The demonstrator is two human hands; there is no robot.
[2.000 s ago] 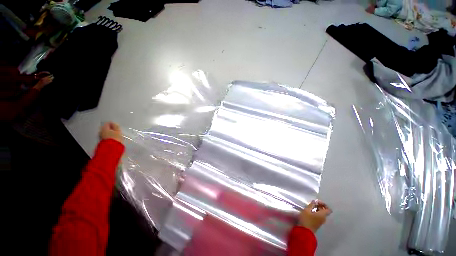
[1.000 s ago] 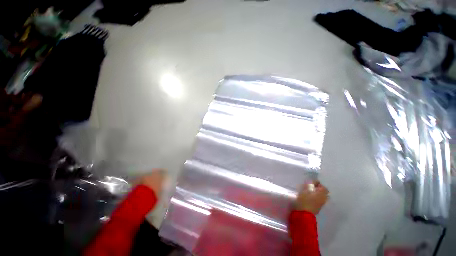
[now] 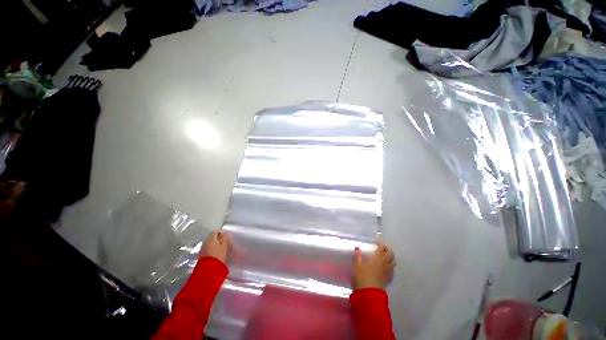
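Note:
A stack of silvery clear garment bags lies flat on the white table in front of me, its shaped end pointing away. My left hand grips its left edge. My right hand holds its right edge, with the thumb on top. My red sleeves show, and red reflects in the film at the near end. A loose clear bag lies crumpled left of my left hand, partly over the table edge.
Black garments on hangers lie at left, with part of another person's hand beside them. Rolled clear film lies at right. Dark and grey garments are heaped behind it. A pink-red bottle or jar and a pen are near right.
My left hand has let go of the loose clear film and moved right to the stack's left edge. The film has sunk down at left. The view has shifted right.

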